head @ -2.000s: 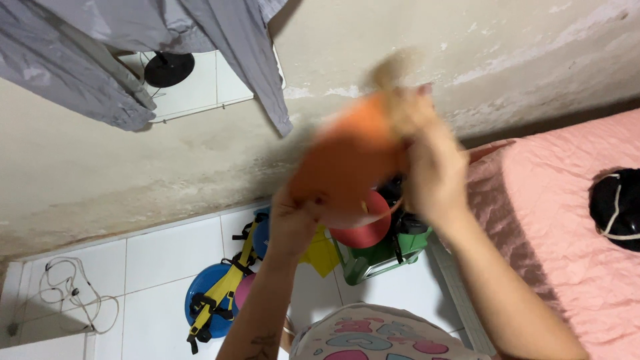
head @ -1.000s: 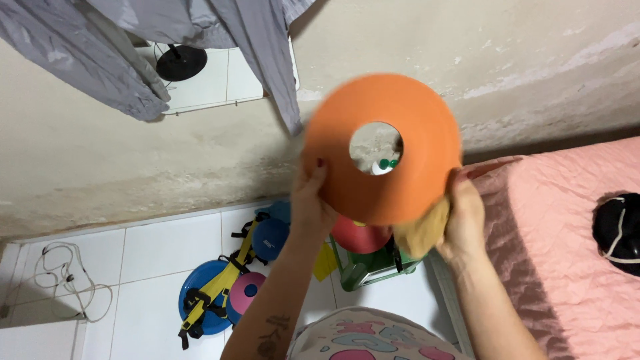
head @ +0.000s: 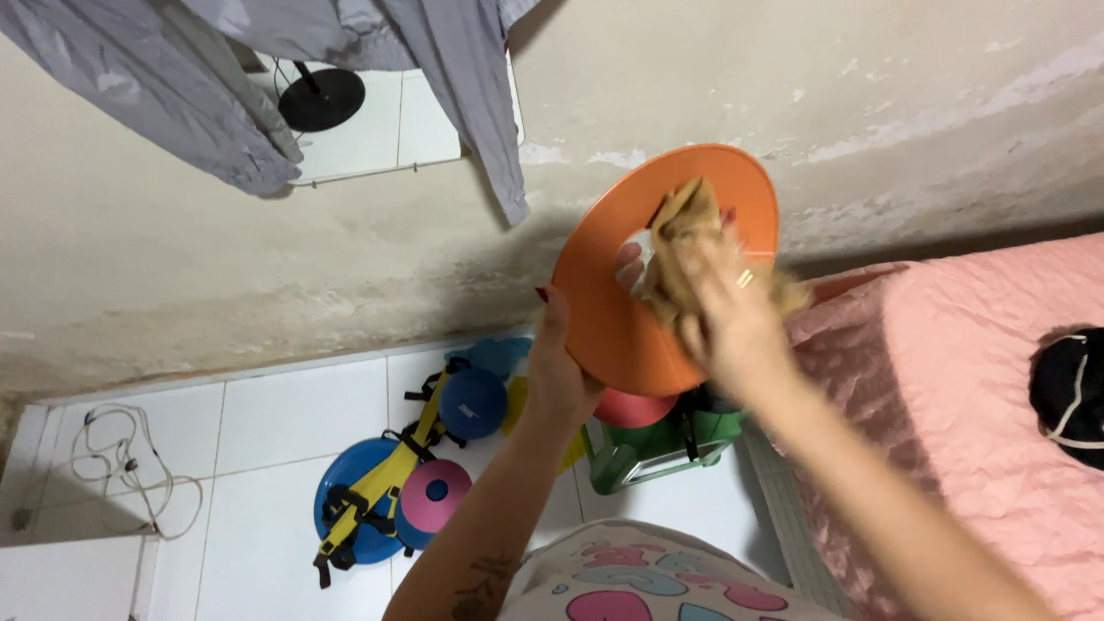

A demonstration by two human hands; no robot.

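Observation:
An orange disc cone (head: 604,319) with a round hole in its middle is held up, tilted, in front of the wall. My left hand (head: 556,371) grips its lower left rim, with some fingers behind it showing through the hole. My right hand (head: 729,310), blurred, presses a tan cloth (head: 686,250) against the face of the cone, over the right side of the hole.
Below stands a green plastic stool (head: 612,466) with a red round thing (head: 634,407). A blue ball (head: 473,404), a pink disc (head: 435,494) and yellow straps (head: 379,474) lie left on the tiles. At right is a bed with a pink cover (head: 966,345); grey clothing (head: 466,95) hangs above.
The orange cone has turned from facing me nearly flat to a tilt. My right hand has moved from the cone's lower right edge onto its face with the cloth.

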